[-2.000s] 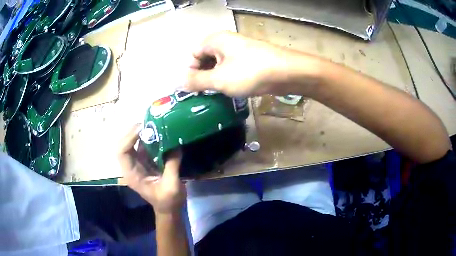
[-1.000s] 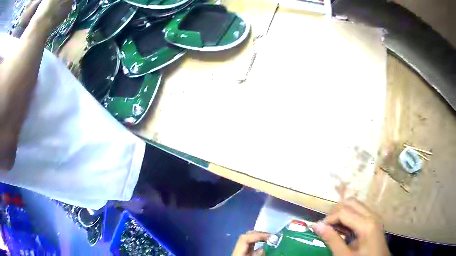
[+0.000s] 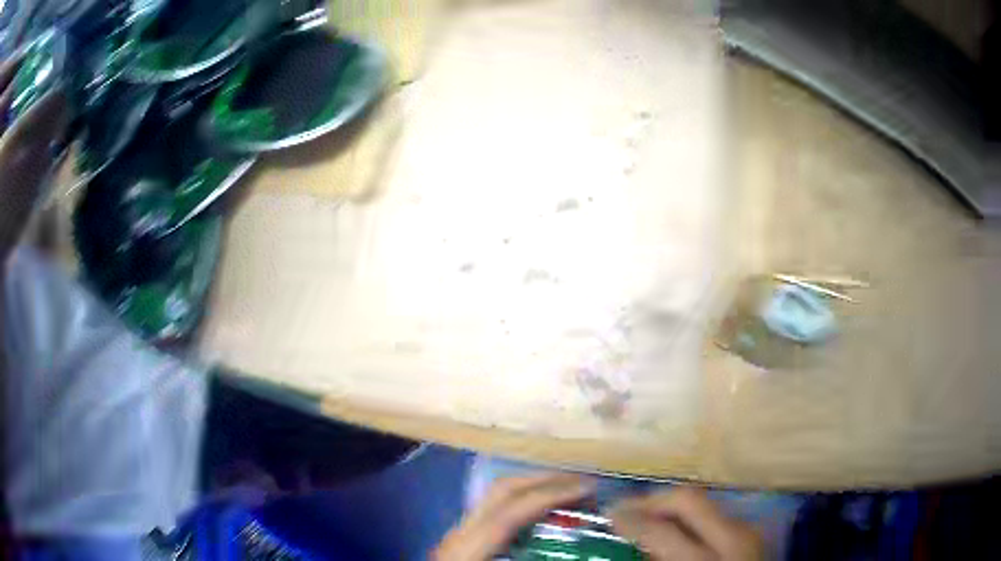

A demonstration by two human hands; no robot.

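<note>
A glossy green housing (image 3: 580, 544) shows at the bottom edge of the head view, below the bench edge, mostly cut off. A red lamp piece shows at its top. My left hand (image 3: 510, 515) is at its left side and holds it. My right hand (image 3: 686, 528) is over its right side, fingers bent; blur hides whether it grips the housing or a small piece. Both hands are partly cut off. A whitish glue dish (image 3: 799, 315) sits on a brownish pad (image 3: 757, 338) at the right, with thin wooden sticks (image 3: 818, 285) beside it.
Several green housings (image 3: 296, 93) lie stacked at the upper left. A person's white sleeve (image 3: 104, 405) is at the left edge. A grey-brown carton (image 3: 878, 110) stands at the upper right. Stained cardboard (image 3: 329, 318) covers the bench. Blue crates (image 3: 307, 526) are below.
The view has swung back towards the right, so stack and dish appear further left. The housing and hands have shifted left in view. My fingers now lie over both sides of it.
</note>
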